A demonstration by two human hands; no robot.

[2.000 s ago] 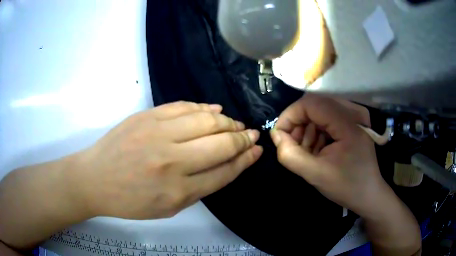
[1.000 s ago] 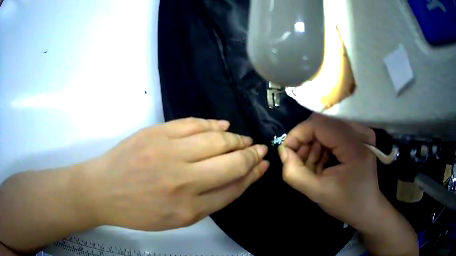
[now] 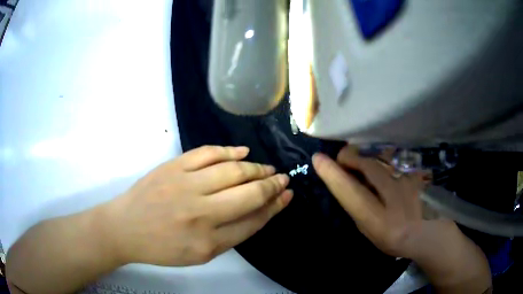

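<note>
The black garment [image 3: 275, 247] lies flat on the white table, its curved edge running from the top to the front. The label's small white script [image 3: 299, 170] shows on the black cloth between my hands. My left hand [image 3: 200, 204] lies palm down on the garment, fingers stretched and close together, tips just left of the script. My right hand [image 3: 378, 201] rests on the cloth to the right, one fingertip just right of the script; its other fingers are partly hidden below the machine head. No tool shows in either hand.
The off-white sewing machine head [image 3: 424, 74] fills the upper right. The rounded translucent part [image 3: 246, 69] hangs over the garment, beside a bright light. The white table [image 3: 86, 132] is at the left. A pale curved tube [image 3: 476, 212] is behind my right wrist.
My right hand has let go of its pinch at the script and its fingers have straightened, leaving the script uncovered. The view has shifted, so the machine head looks lower and further left.
</note>
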